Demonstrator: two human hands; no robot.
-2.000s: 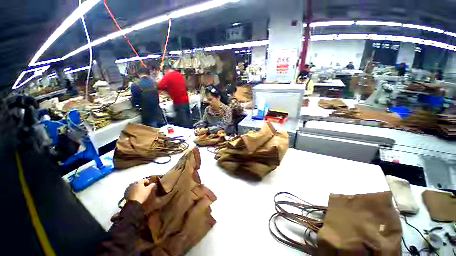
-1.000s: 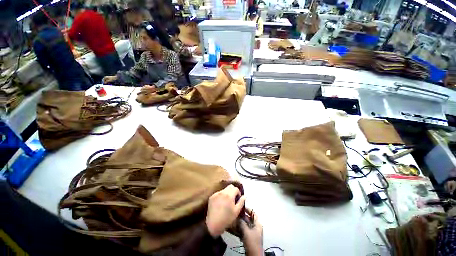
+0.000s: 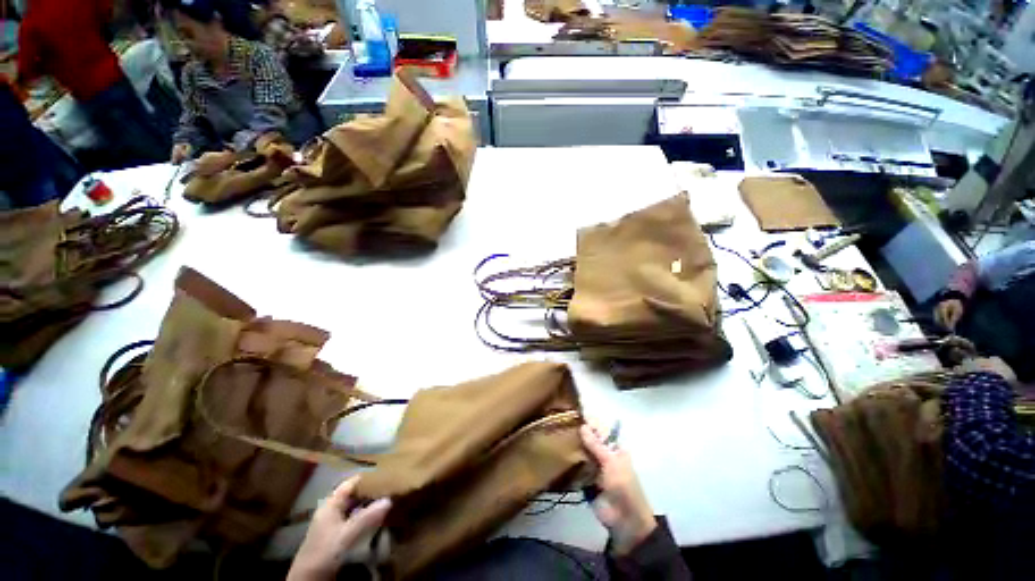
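A brown handbag (image 3: pixel 477 454) lies in front of me, apart from the heap, its open mouth edge showing at the right and its long straps trailing left. My left hand (image 3: pixel 341 524) grips its lower left end. My right hand (image 3: pixel 613 482) holds its right end near the mouth; a small shiny bit shows by the fingers, too unclear to name. A crumpled heap of brown bags (image 3: pixel 227 420) with redder top edges stands just left of the held bag.
A flat pile of bags (image 3: pixel 647 284) lies centre-right, straps pointing left. More bags (image 3: pixel 380 170) stand at the back and at the left edge (image 3: pixel 34 267). Cables and a power strip (image 3: pixel 775 361) lie right. A person's checked sleeve (image 3: pixel 993 426) is by a brown stack. Another person sits behind.
The held bag has come away from the left heap and now lies across the front. My hands have moved apart to its two ends. The view has turned down and right.
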